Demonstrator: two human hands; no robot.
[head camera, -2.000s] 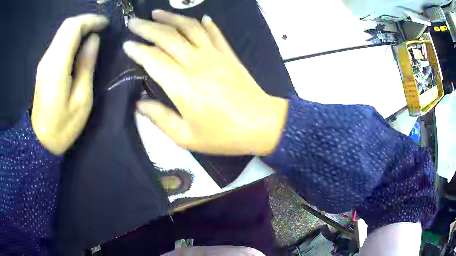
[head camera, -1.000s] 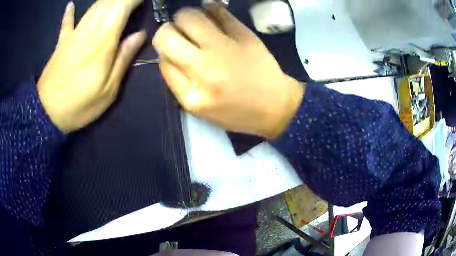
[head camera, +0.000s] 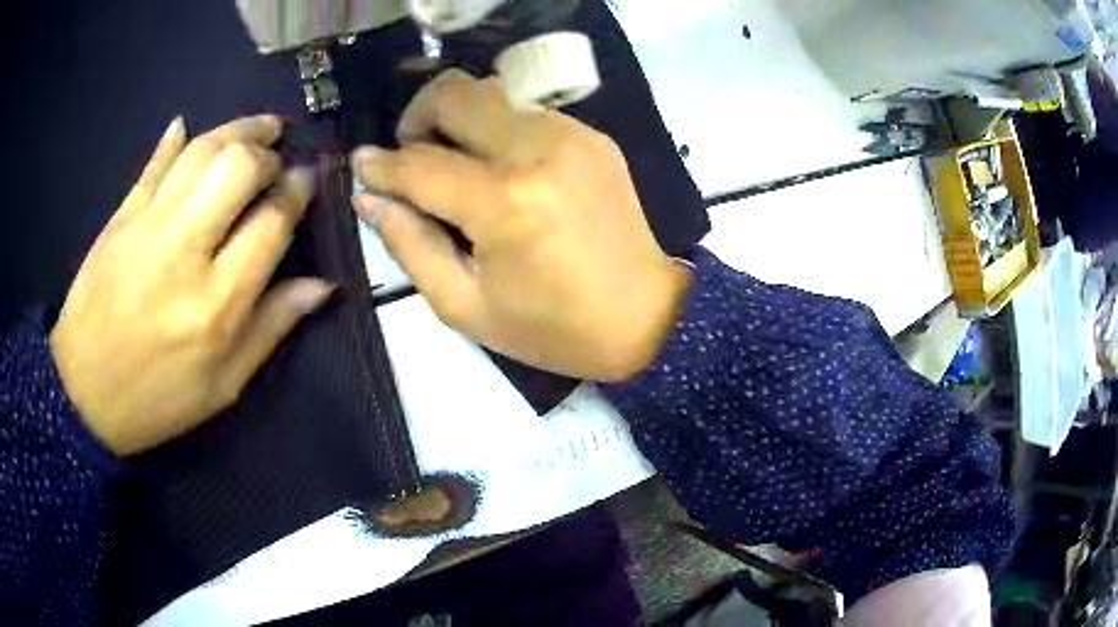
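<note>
A dark, fine-ribbed garment panel (head camera: 282, 429) lies over the white machine bed, its straight seam edge running from the presser foot down to the table's front edge. My left hand (head camera: 190, 276) lies spread on the panel, fingertips beside the seam, holding nothing visible. My right hand (head camera: 527, 227) is at the other side of the seam, thumb and index finger close together at the edge; whether they pinch cloth is unclear. The presser foot (head camera: 320, 92) is just beyond the fingertips. The white roll (head camera: 548, 69) sits over my right hand's knuckles.
The machine head (head camera: 325, 18) is at the top. A brown worn patch (head camera: 417, 507) marks the table's front edge, with faint ruler ticks beside it. A yellow-brown parts tray (head camera: 962, 239) with small metal items is at right. More dark cloth lies beyond my right hand.
The panel's seam edge now lies straight below the foot; two seconds ago the cloth was skewed. My left hand has moved lower since one second ago. The foot and roll show more clearly.
</note>
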